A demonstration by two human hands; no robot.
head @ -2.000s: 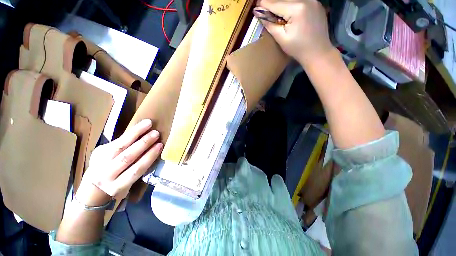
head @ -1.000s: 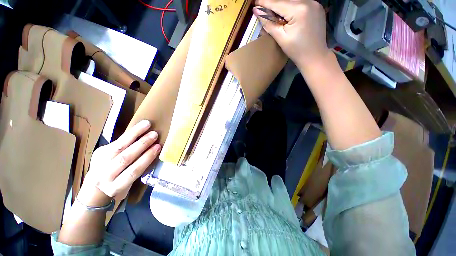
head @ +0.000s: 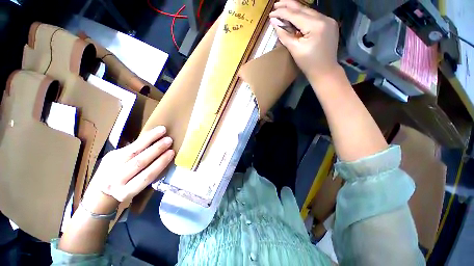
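A tan bag panel [head: 179, 104] lies around the machine arm [head: 187, 213], under a long yellow template [head: 210, 98] with black handwriting. The arm's rounded free end points toward me. My left hand [head: 137, 166] lies flat with its fingers on the panel, left of the template's near end. My right hand [head: 312, 39] is at the top centre, beside the template, its fingers closed on a small dark and silvery tool [head: 285, 25]; I cannot tell exactly what it is. A folded-over flap of the panel [head: 267, 78] shows under this hand.
Stacked bag panels [head: 39, 156] with dark curved openings lie at the left, with white sheets [head: 124, 47] between and behind them. More tan panels [head: 416, 176] lie at the lower right. A grey machine block [head: 374, 39] stands at the upper right. A red cable [head: 176, 16] hangs behind.
The view has shifted slightly, and more handwriting shows on the template. Both hands keep nearly the same places on the work; my right fingers are slightly more bent over the small tool.
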